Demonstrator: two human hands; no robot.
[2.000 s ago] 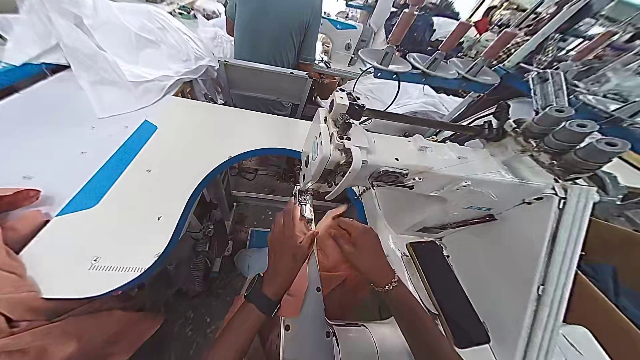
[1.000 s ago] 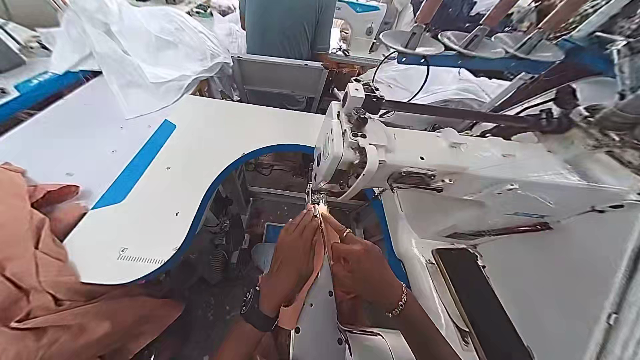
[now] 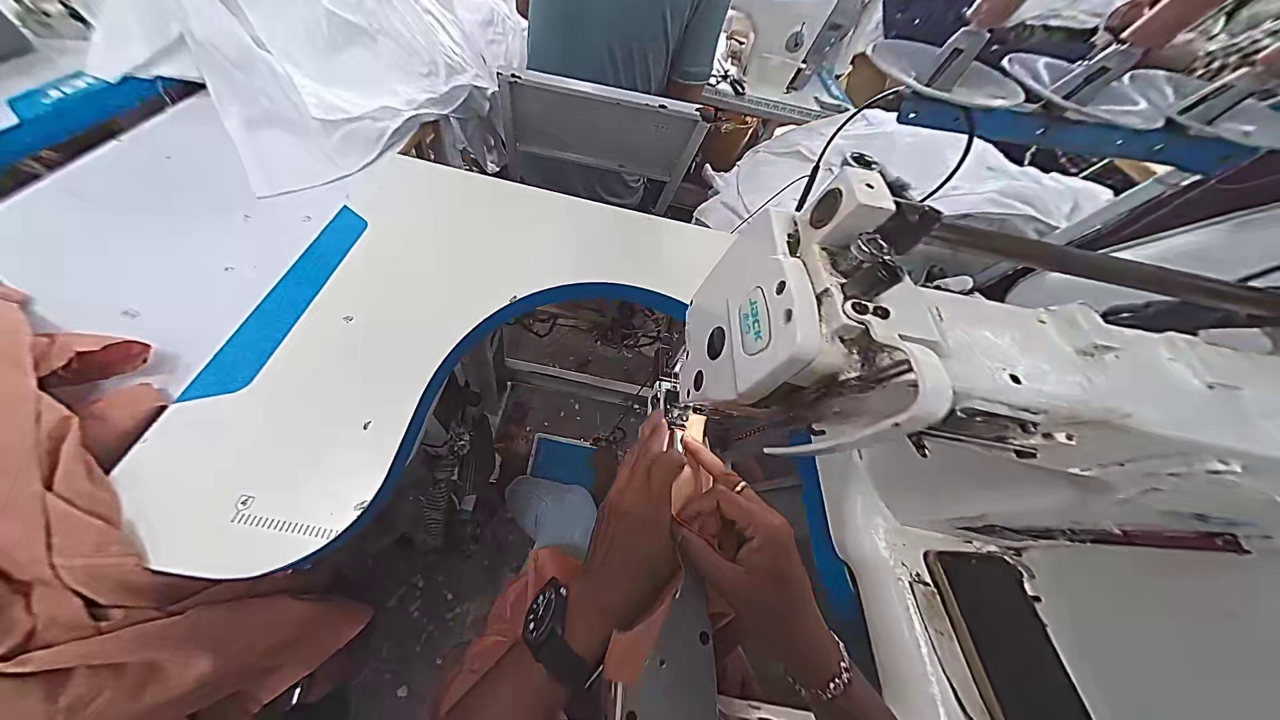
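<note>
A white Jack sewing machine head [image 3: 765, 320] stands over a narrow arm bed [image 3: 680, 650]. Orange-brown fabric [image 3: 690, 490] lies over this bed and reaches the presser foot [image 3: 672, 400]. My left hand [image 3: 640, 510], with a black watch on its wrist, lies on the fabric, fingertips close to the foot. My right hand [image 3: 735, 540], wearing a ring and a bracelet, pinches the fabric edge just right of it. The needle tip is too small to make out.
The white curved tabletop [image 3: 560, 240] holds more orange-brown fabric [image 3: 60, 520] at left and white cloth [image 3: 330, 80] behind. A phone [image 3: 1005, 630] lies on the machine's right side. A person in a grey-blue shirt [image 3: 620, 45] is beyond a metal frame [image 3: 600, 125]. Thread stands [image 3: 945, 70] rise at back right.
The view has shifted, and the machine head now appears closer. My right hand's fingers are more curled at the fabric edge than a second ago. Both hands have stayed by the presser foot.
</note>
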